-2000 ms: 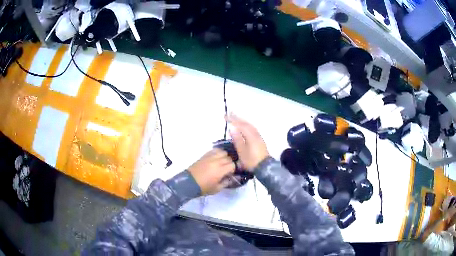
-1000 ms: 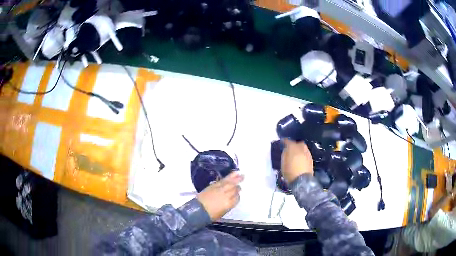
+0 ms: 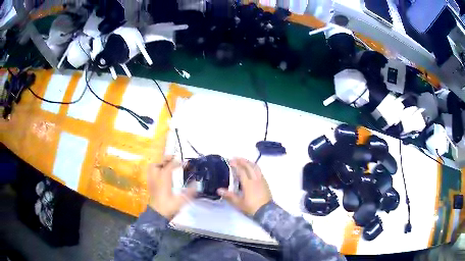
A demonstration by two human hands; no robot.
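Observation:
A round black camera unit (image 3: 211, 175) sits near the front edge of the white surface. My left hand (image 3: 167, 187) is at its left side and my right hand (image 3: 248, 187) at its right side, with fingers around it. Details inside the unit are blurred. A dark cable end (image 3: 270, 148) lies on the white surface above my right hand, with a thin lead running up to the green mat. A pile of black shells (image 3: 352, 173) lies to the right.
Part-assembled white and black cameras stand at the back left (image 3: 125, 46) and back right (image 3: 352, 87). Thin cables lie on the orange-taped area (image 3: 109, 173) and right of the shells (image 3: 406, 193). Dark units (image 3: 229, 35) crowd the green mat (image 3: 219, 76).
My right hand has moved left from the shell pile to the black unit. My left hand has moved round to the unit's left side. A cable end now shows beside the unit.

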